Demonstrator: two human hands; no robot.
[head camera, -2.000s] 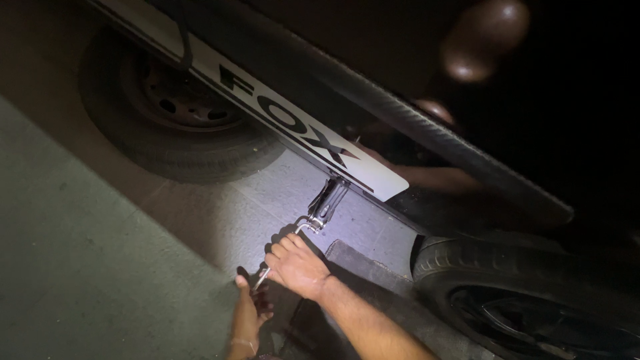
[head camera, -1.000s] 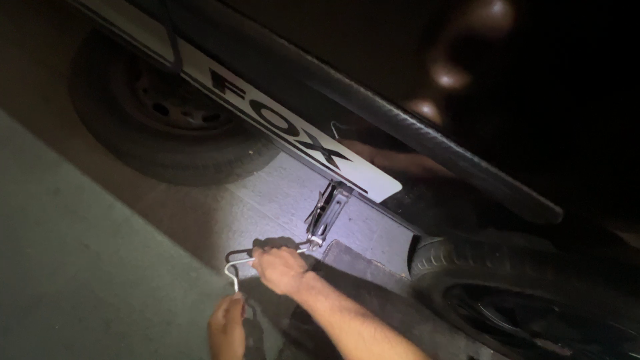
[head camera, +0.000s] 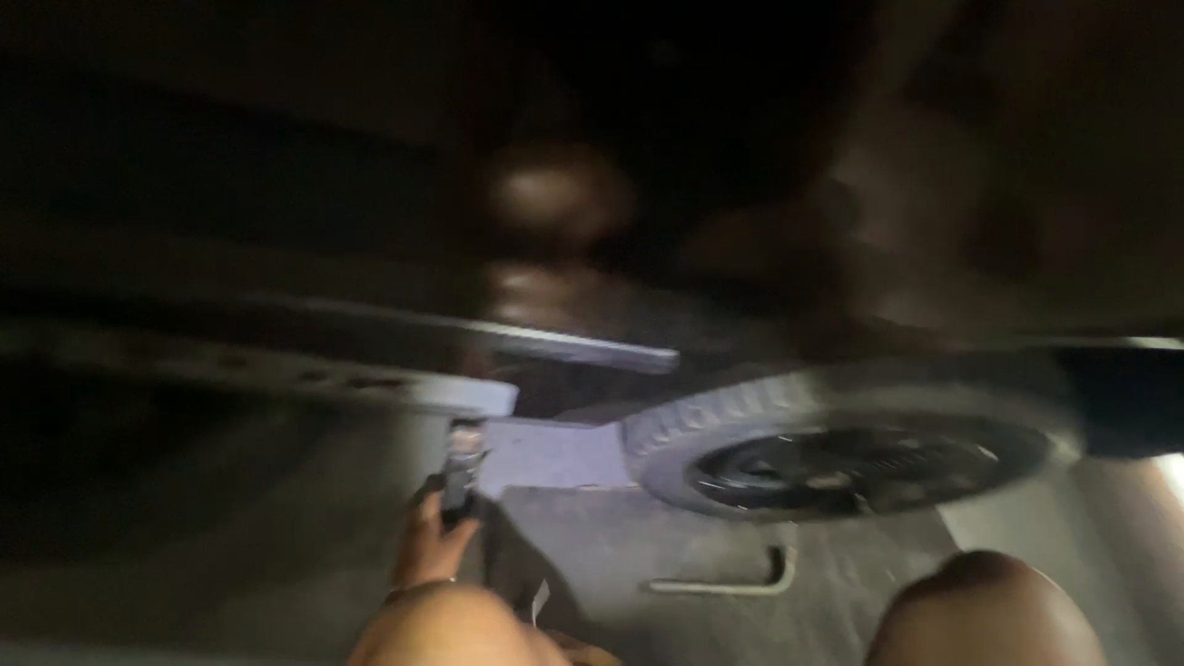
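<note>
Blur softens the whole head view. A metal scissor jack (head camera: 462, 472) stands upright at the end of the pale lettered strip along the car's dark side. My left hand (head camera: 435, 546) has its thumb and fingers around the jack's lower end. Only a small part of my right hand (head camera: 583, 652) shows at the bottom edge, beside my knee. Near it a thin pale piece (head camera: 539, 601) sticks up; whether the hand holds it cannot be made out. On the floor to the right lies an L-shaped metal bar (head camera: 731, 587), touched by neither hand.
The car's wheel (head camera: 842, 472) is right of the jack, under the dark bodywork. A raised edge trim (head camera: 573, 347) juts out above the strip. My knees (head camera: 462, 629) (head camera: 985, 610) rise at the bottom, one close to my left arm.
My hands have left the crank position below the jack; the left is now at the jack itself and the right is low beside my knee. The view has swung to the right.
</note>
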